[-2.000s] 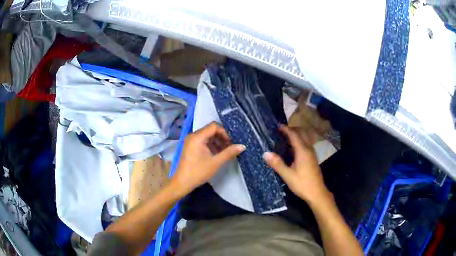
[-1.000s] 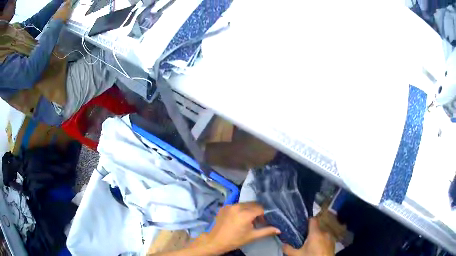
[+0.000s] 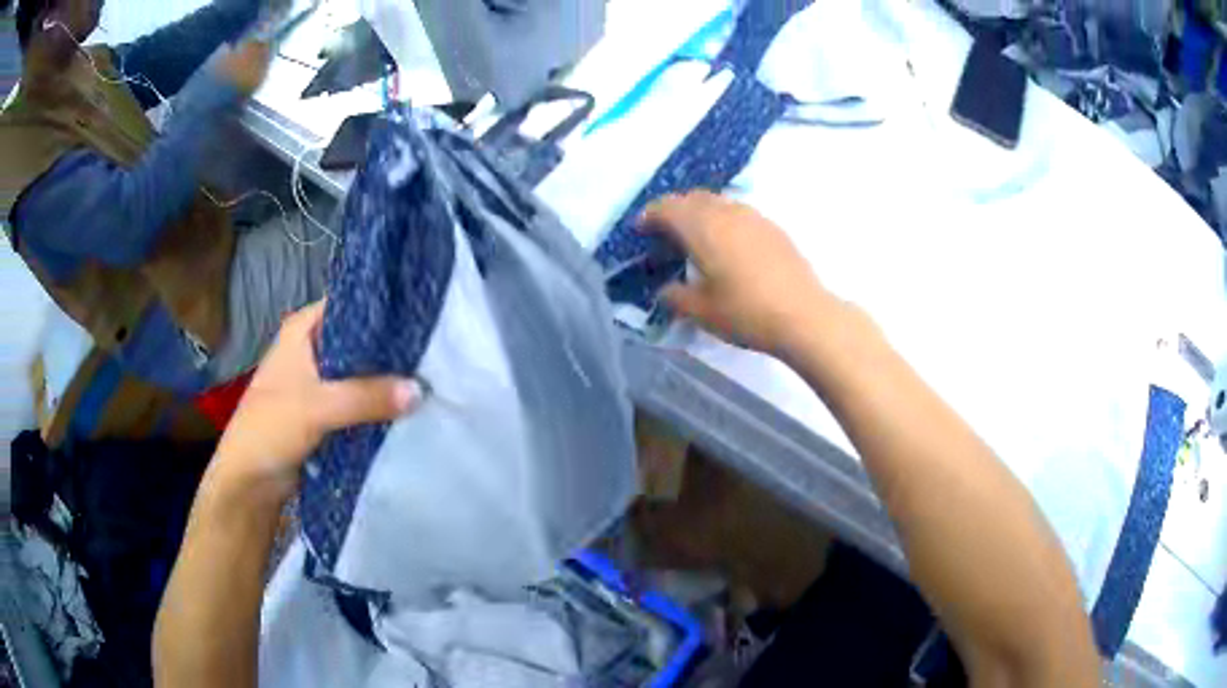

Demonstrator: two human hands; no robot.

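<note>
My left hand (image 3: 289, 410) grips a bundle of pale grey pocket bags (image 3: 491, 417) with speckled dark blue denim facings (image 3: 384, 289), raised beside the table edge. Its thumb lies on the front and the other fingers are mostly hidden behind. My right hand (image 3: 727, 269) is at the table's edge, over a denim strip (image 3: 707, 148) on pale cloth. Its thumb and fingers are apart around a small dark item; whether it holds this is unclear.
A black smartphone (image 3: 989, 92) lies on the white table (image 3: 928, 282). Another denim strip (image 3: 1141, 518) is at the right. A blue-rimmed crate (image 3: 673, 632) with pale cloth is below. A person (image 3: 148, 202) sits at upper left.
The bundle has risen from below the table edge, in my left hand. My right hand has left it and moved up to the table. The view has shifted, bringing the smartphone in at upper right.
</note>
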